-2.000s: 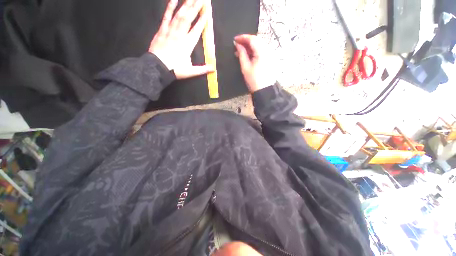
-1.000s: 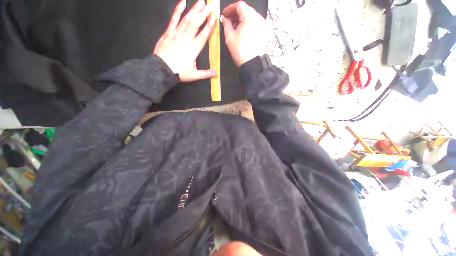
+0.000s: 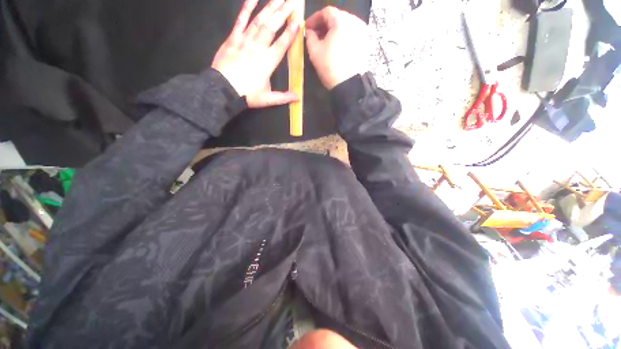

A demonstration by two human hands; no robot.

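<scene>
Black fabric covers the left and middle of the table. A yellow ruler lies on it, pointing away from me, its top whitened by glare. My left hand is spread flat, fingers apart, on the fabric, with its thumb and fingertips pressing the ruler's left edge. My right hand is at the ruler's right edge, fingers curled and thumb and index pinched together. A tiny pale piece, perhaps chalk, barely shows at its fingertips.
Red-handled scissors lie right of the fabric on the speckled worktable. Beyond them are a dark grey block, dark scraps and a black cord. Wooden stools stand below the table's right side.
My right hand moved up and left from the fabric's right part to the ruler's edge, and has since stayed near there. The ruler and my left hand shifted slightly right in view.
</scene>
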